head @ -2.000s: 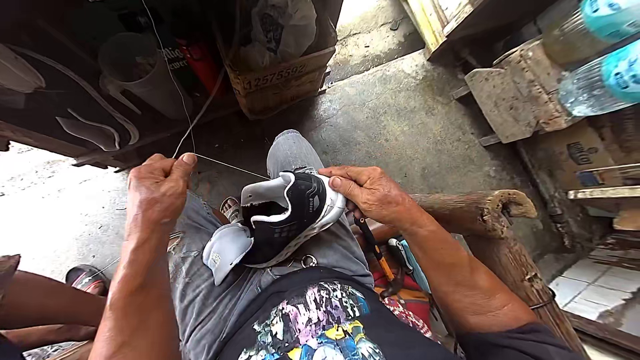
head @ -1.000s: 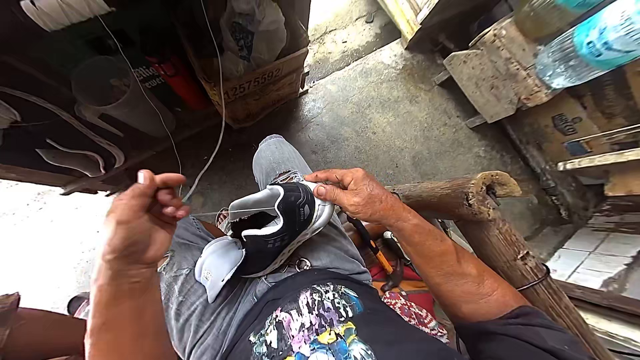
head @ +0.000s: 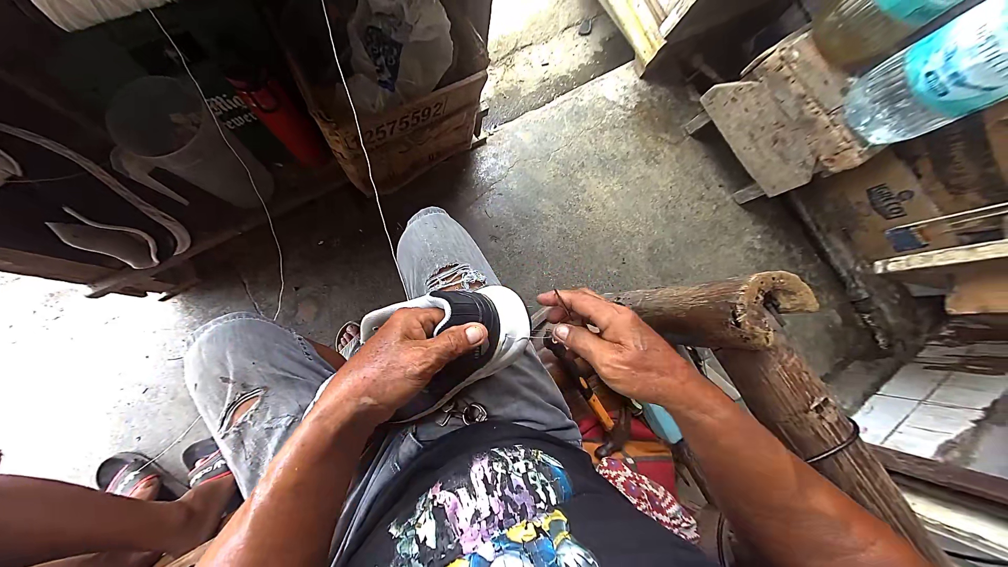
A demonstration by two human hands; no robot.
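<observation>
A black sneaker with a white sole [head: 510,324] rests across my lap, its far end towards my right hand. My left hand [head: 405,350] grips it, fingers inside the opening and thumb over the upper. Just right of the sole, my right hand [head: 606,335] pinches a thin thread [head: 539,337] that runs to the sole's edge. A slender dark tool, perhaps an awl or a needle, shows between the fingers of that hand; its lower part is hidden. A white cord [head: 364,150] hangs down behind the shoe.
A log armrest [head: 685,311] stands by my right forearm. Below it lies a hammer [head: 596,398] on a red cloth. Water bottles [head: 929,79] sit on a shelf at the upper right, a wooden crate [head: 409,134] ahead. Another person's sandalled feet [head: 142,480] are at lower left.
My left hand has come from the left, away from the shoe, onto it. My right hand has let go of the shoe and now holds thread beside the sole.
</observation>
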